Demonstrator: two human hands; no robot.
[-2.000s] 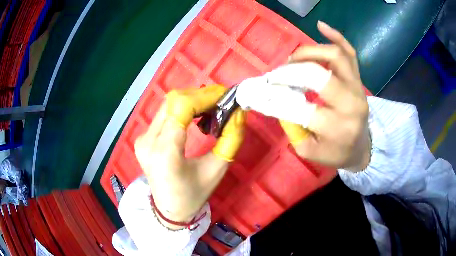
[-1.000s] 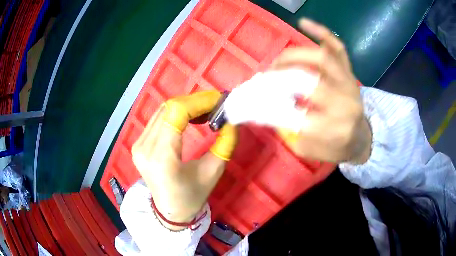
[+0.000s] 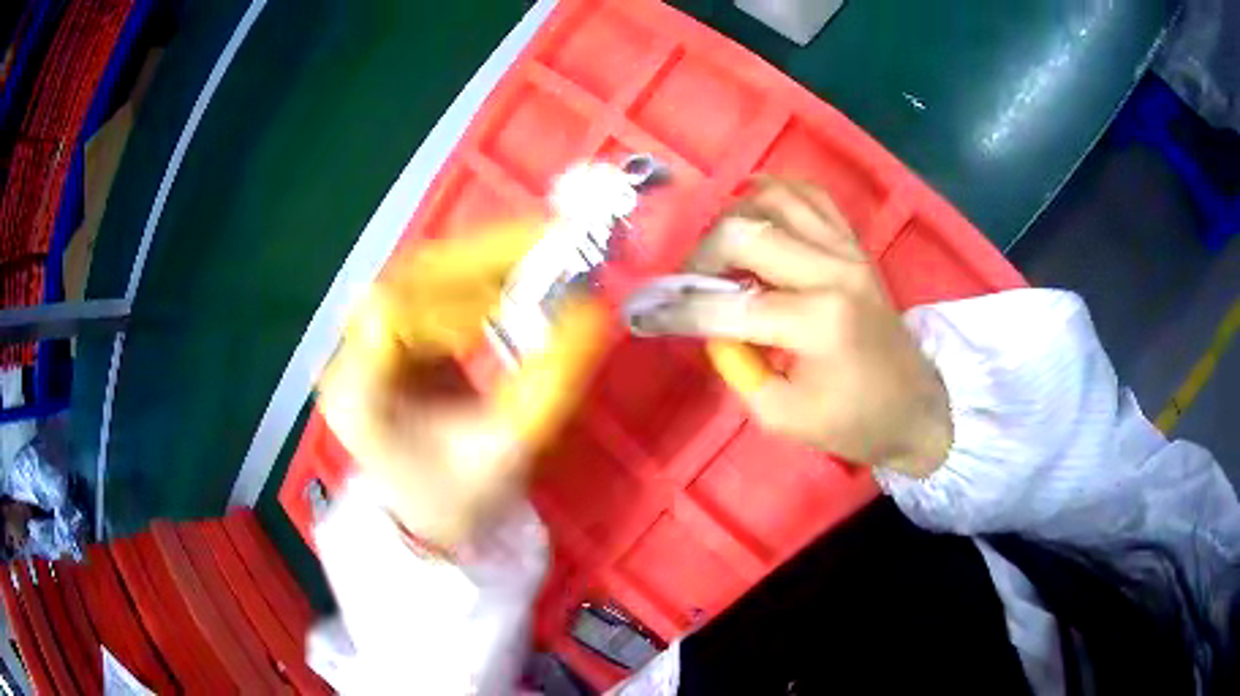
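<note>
My left hand point(image 3: 442, 408), blurred, has yellow finger cots and grips a shiny silver device housing point(image 3: 544, 279) between finger and thumb. The housing glares brightly, and a small ring-like part shows at its upper end. My right hand point(image 3: 836, 333) is just right of it, its fingers bent, with a white wipe point(image 3: 694, 309) over the fingertips and a yellow cot lower down. A small gap shows between wipe and housing. Both hands are above the red blister tray point(image 3: 680, 462). Another dark and silver unit point(image 3: 615, 634) lies near the tray's lower edge.
A stack of red trays point(image 3: 177, 598) stands at the lower left. The green conveyor belt point(image 3: 340, 123) with a pale edge strip runs along the left. Part of a white block point(image 3: 793, 16) shows at the top. Another small grey part point(image 3: 317, 498) lies at the tray's left corner.
The wipe has come away from the housing, and my right hand has moved down and left with its fingers more bent. My left hand has turned the housing, showing a bright silver face.
</note>
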